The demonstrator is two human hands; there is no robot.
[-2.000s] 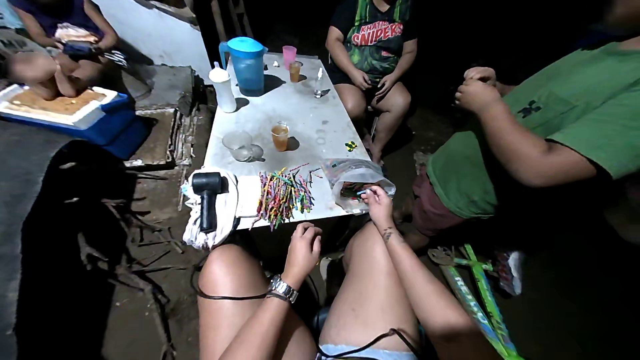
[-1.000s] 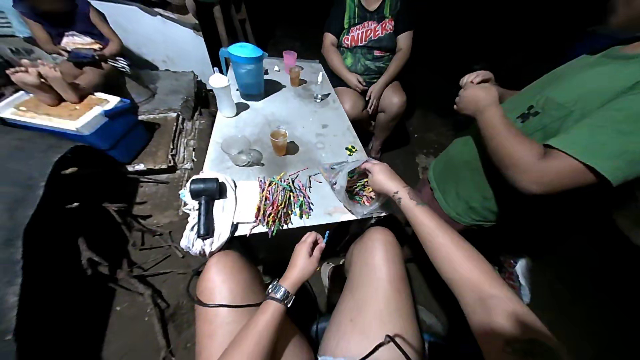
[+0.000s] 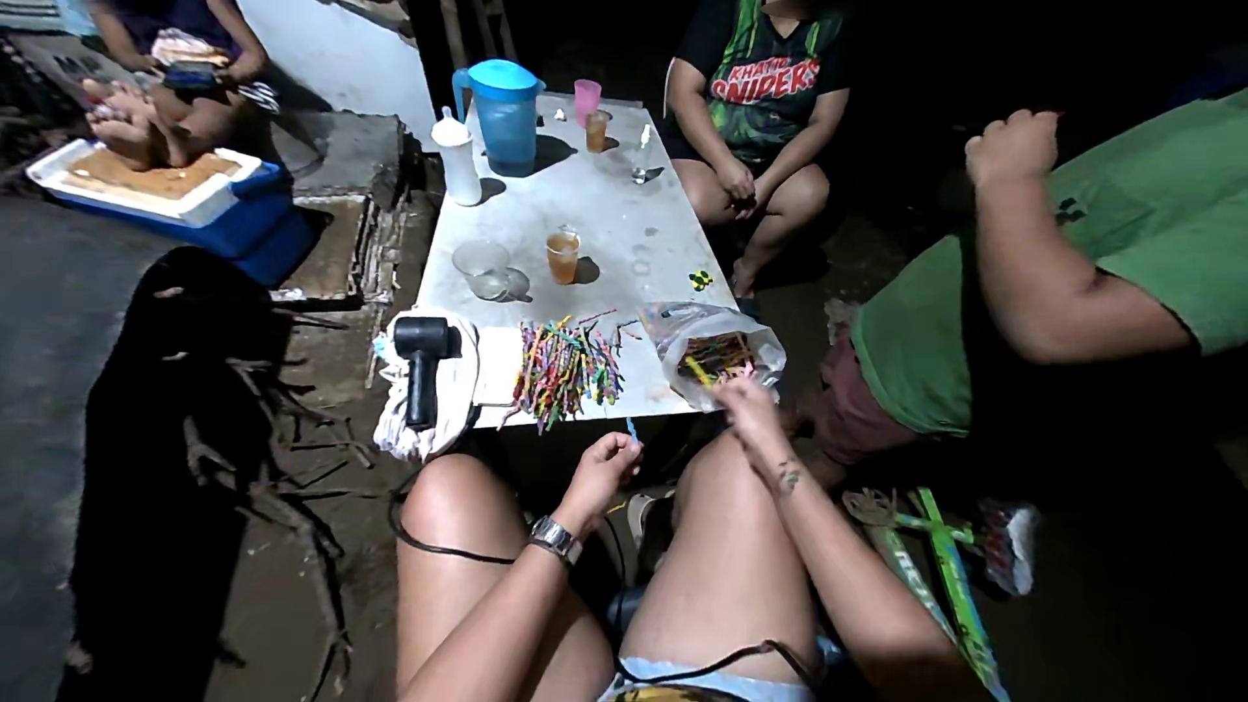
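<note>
My left hand point(image 3: 606, 472), with a metal watch at the wrist, holds a thin blue strip point(image 3: 632, 430) just off the table's front edge. My right hand point(image 3: 749, 409) is at the mouth of a clear plastic bag point(image 3: 770, 353) on the table's front right corner; a yellow strip point(image 3: 697, 370) shows beside its fingers, though the grip is partly hidden. Many thin twisted colourful strips fill the bag. A loose pile of similar strips point(image 3: 568, 375) lies left of it. Farther left, a black handheld device point(image 3: 422, 366) rests on a white cloth point(image 3: 454, 390).
The white table point(image 3: 624, 219) bears a blue pitcher point(image 3: 505, 122), a white bottle point(image 3: 456, 161), a cup of brown drink point(image 3: 563, 257) and a clear glass container point(image 3: 483, 270). People sit behind the table and at the left; a person in green is at the right. A black cord crosses my legs.
A blue strip shows in my left hand now and one second ago, but not two seconds ago. My right hand has moved from the bag's right rim to its front opening.
</note>
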